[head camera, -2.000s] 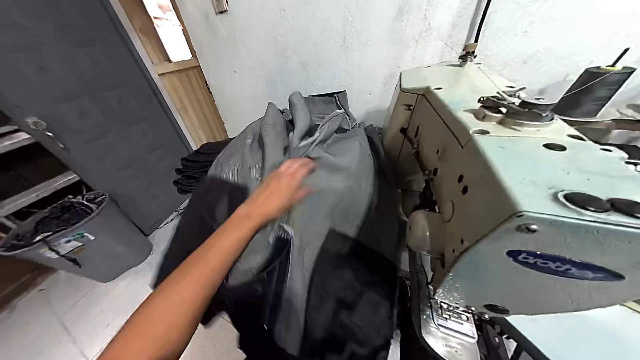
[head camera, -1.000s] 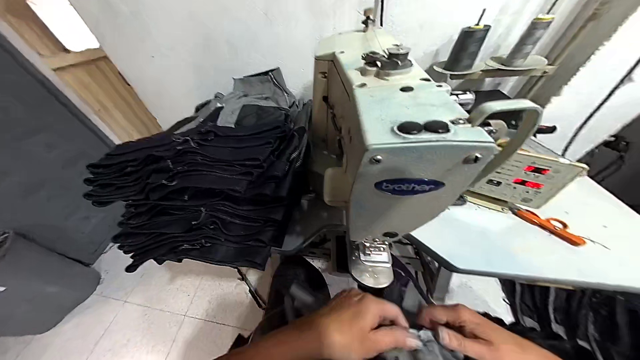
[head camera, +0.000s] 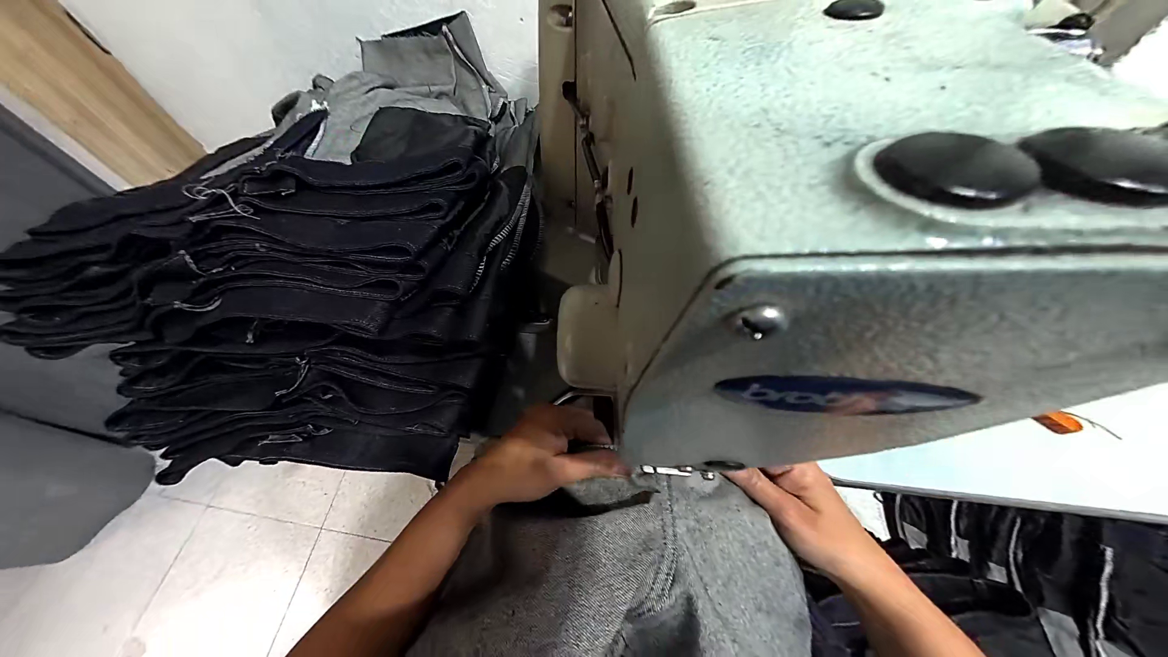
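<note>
A grey denim garment hangs below the head of a Brother industrial sewing machine, its upper edge at the machine's needle area. My left hand grips the cloth left of the needle area, with thumb and fingers pinching a fold. On the other side, my right hand lies on the garment's right edge; its fingertips are partly hidden under the machine head. A seam runs down the cloth between my hands. The needle and presser foot are mostly hidden by the head.
Folded dark denim garments are stacked left of the machine, with grey cloth behind them. More dark garments lie low at the right, below a white tabletop. An orange-handled tool rests on that tabletop.
The view has moved closer to the machine. Both hands, in front of the machine a second ago, are now at its needle area with the grey garment, which is spread out below.
</note>
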